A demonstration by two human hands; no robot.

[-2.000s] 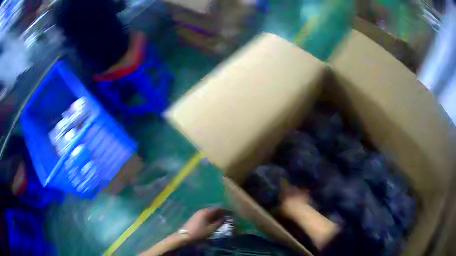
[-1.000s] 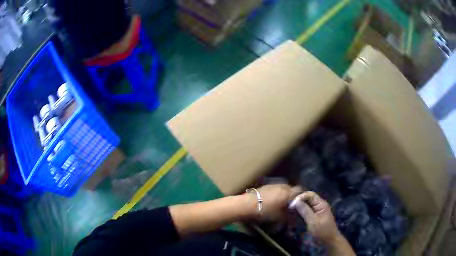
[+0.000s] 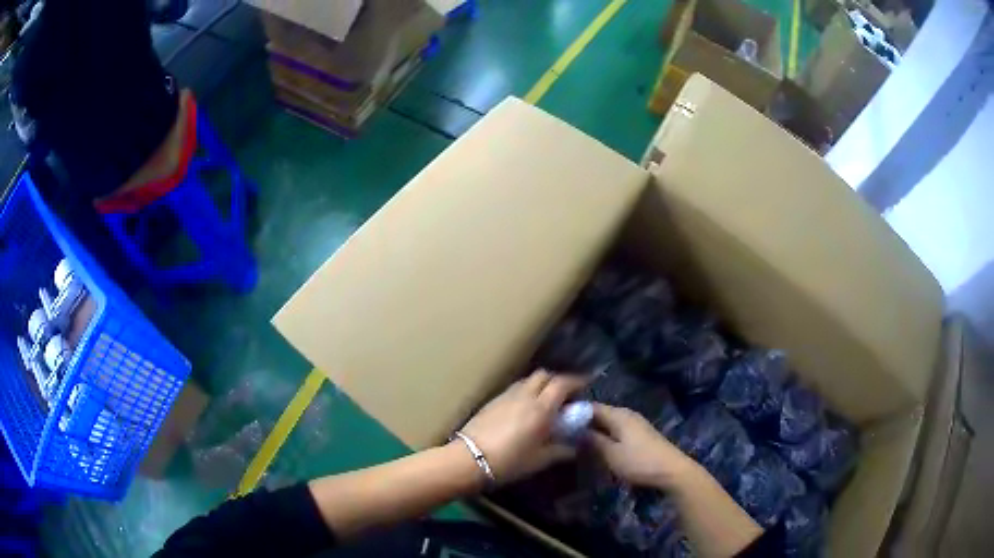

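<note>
A large open carton holds a heap of bagged black parts, dark under hazy film. My left hand, with a bracelet at the wrist, and my right hand meet over the carton's near left part. A small whitish bunch, like crumpled clear film, shows between them, and my left fingers close on it. A dark, blurred part lies just beyond the fingers. Whether my right fingers grip the film or a part below it is not clear.
At the left stands a blue mesh crate with white parts. Behind it a person sits on a blue stool. Other cartons stand at the back, one open carton at the back right. A white surface is at right.
My hands were apart two seconds ago, the right in the carton. They came together and now sit slightly further left in view. The view has swung right, so the crate and carton show further left.
</note>
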